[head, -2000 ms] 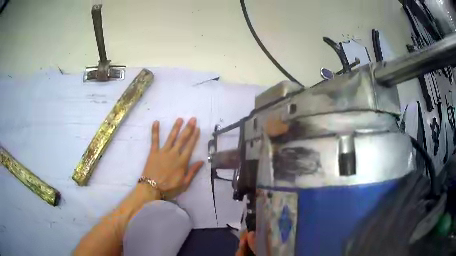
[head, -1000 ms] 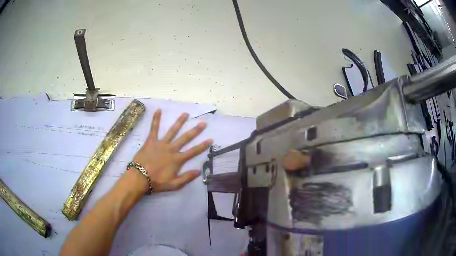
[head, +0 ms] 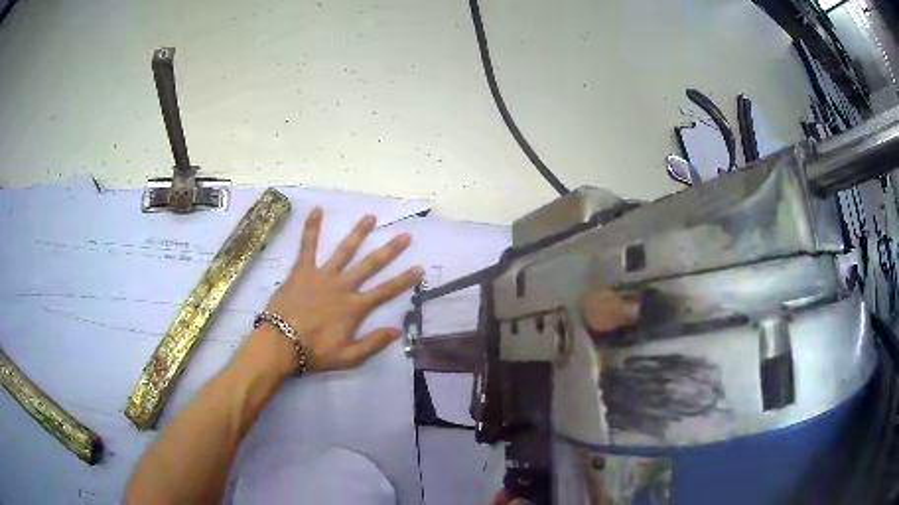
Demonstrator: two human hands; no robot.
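Observation:
My left hand [head: 330, 306] lies flat with fingers spread on the white-lilac paper marker [head: 79, 281]; it holds nothing. Its thumb and index fingertip are close to the presser foot and guard [head: 412, 330] of the large silver and blue cutting machine [head: 680, 345]. Only a sliver of my right hand [head: 511, 497] shows at the bottom edge, against the dark machine handle [head: 527, 444]; the rest is cut off or hidden. A dark narrow opening [head: 426, 399] shows in the paper beside the guard. The blade is not clearly visible.
Two brassy metal bars [head: 207, 311] [head: 47, 409] lie on the paper at left. A cloth clamp [head: 184, 189] with an upright lever grips the lay's far edge. A black cable [head: 503, 104] crosses the cream table [head: 325, 89]. Dark curved strips [head: 718, 116] lie beyond the machine.
My left hand has moved farther up the paper, toward its far edge, and its fingers have spread wider. The view has shifted, and less of my right hand and the machine's blue body shows.

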